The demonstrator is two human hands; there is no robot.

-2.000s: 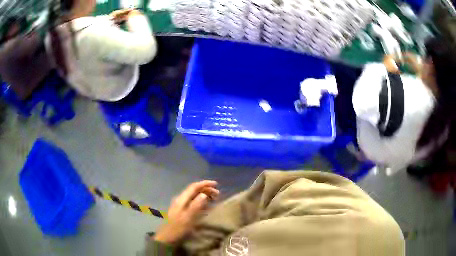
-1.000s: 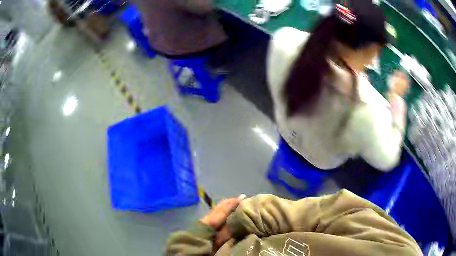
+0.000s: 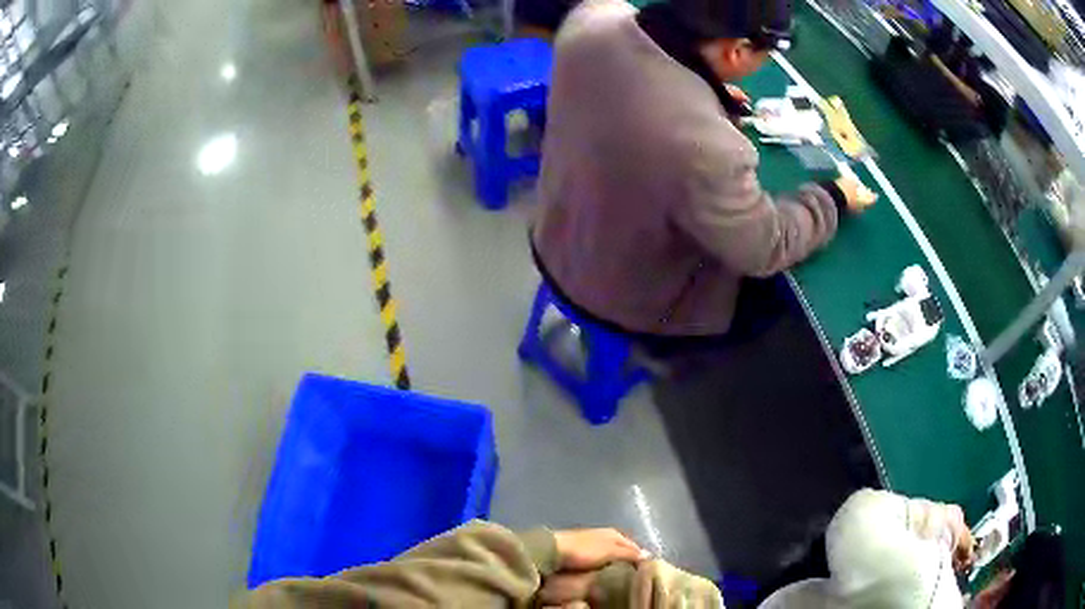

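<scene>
My left hand (image 3: pixel 599 547) and my right hand (image 3: pixel 569 588) are close together at the bottom edge, overlapping in front of my body. The left hand lies by the right cuff; the right hand is partly hidden and cut off. No object shows in them, and their grip cannot be told. A blue crate (image 3: pixel 387 482) stands open on the floor just beyond my left forearm. No contents show in it, and its near part is hidden by my sleeve.
A seated person (image 3: pixel 654 179) works at the green bench (image 3: pixel 821 268) on the right. Another person's white sleeve (image 3: pixel 875 553) is at lower right. Blue stools (image 3: pixel 506 71) stand by the bench. White units (image 3: pixel 904 321) lie on it. Yellow-black tape (image 3: pixel 378 262) runs along the floor.
The view has swung left, away from the large blue bin and the heaped bench. The small crate now sits at lower centre-left. My hands, apart at first, have come together.
</scene>
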